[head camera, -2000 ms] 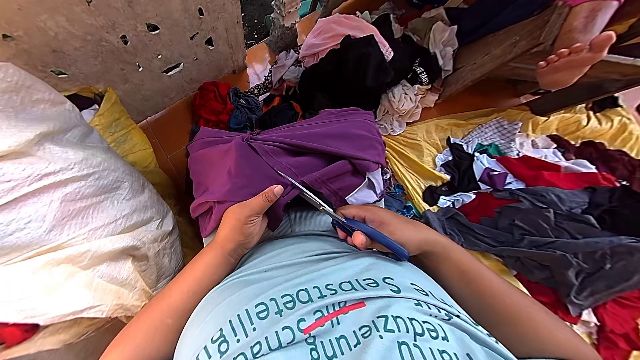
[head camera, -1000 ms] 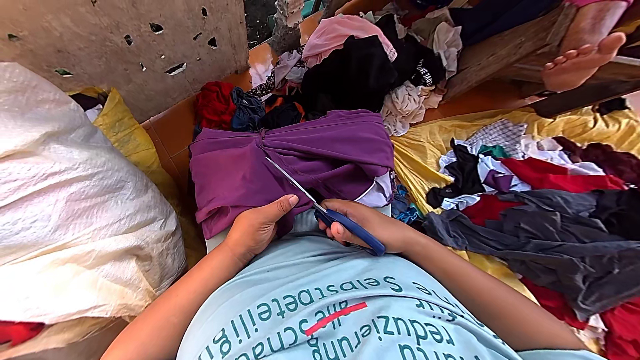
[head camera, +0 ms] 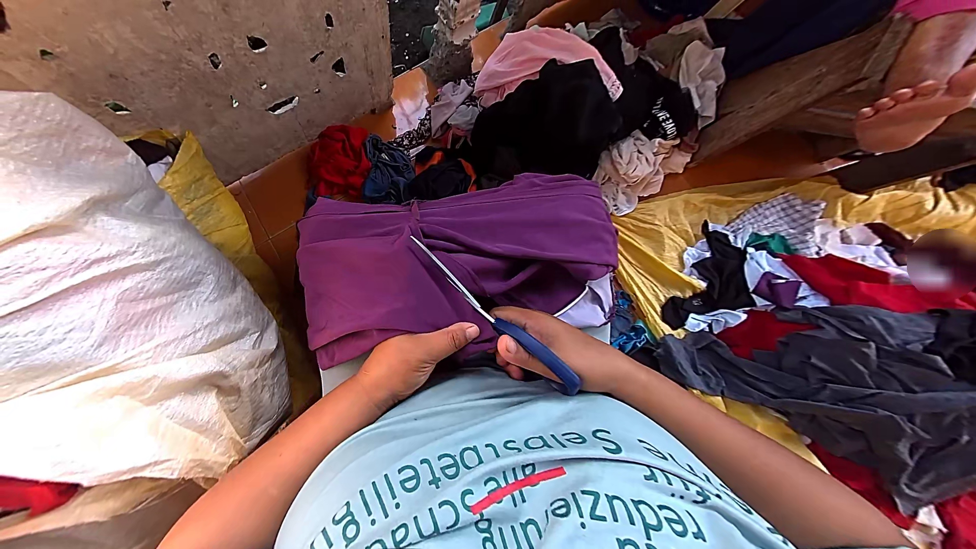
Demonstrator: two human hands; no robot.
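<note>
A purple cloth is spread in front of my body, with a white item partly showing beneath its right side. My right hand grips a pair of scissors by the blue handles, and the blades lie nearly together over the cloth, pointing up and left. My left hand holds the near edge of the purple cloth between thumb and fingers; the fingers are mostly hidden under it.
A large white woven sack bulges at the left. Heaped clothes lie beyond the cloth. More garments cover a yellow sheet at the right. Another person's bare foot is at the upper right, beside wooden beams.
The scissor blades, clearly apart two seconds ago, are now nearly together. The purple cloth has shifted and lies wider and flatter at the right than two seconds ago.
</note>
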